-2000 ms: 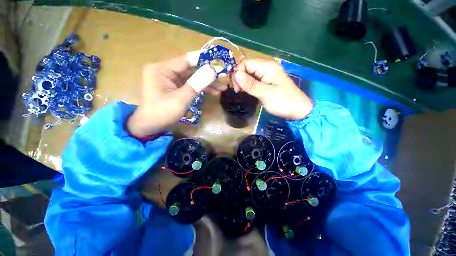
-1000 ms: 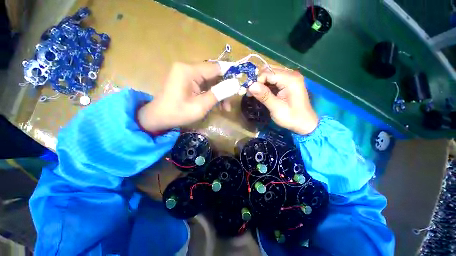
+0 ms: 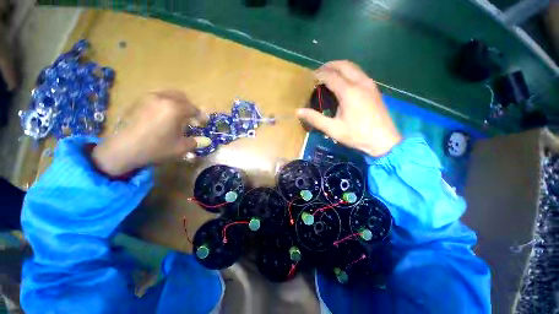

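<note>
My left hand (image 3: 153, 132), blurred, has its fingertips at the left end of a few joined blue ring circuit boards (image 3: 244, 111) on the bench; whether it grips them is unclear. My right hand (image 3: 358, 110) has its thumb and fingers around a black housing (image 3: 323, 101) with a red lead, partly hidden by the hand. Several black housings (image 3: 300, 175) with green-ended components and red leads stand grouped near my lap.
A blue board pile (image 3: 67, 98) lies at the left of the cardboard bench (image 3: 165, 55). The green conveyor (image 3: 380, 46) carries black housings (image 3: 512, 88). A round pale-faced end piece (image 3: 456, 144) lies on the blue printed sheet (image 3: 417, 122). A carton of small parts (image 3: 542, 245) is at right.
My hands have moved apart from the ring board they held together. My left hand has moved left and down to the joined boards; my right hand is now around a housing.
</note>
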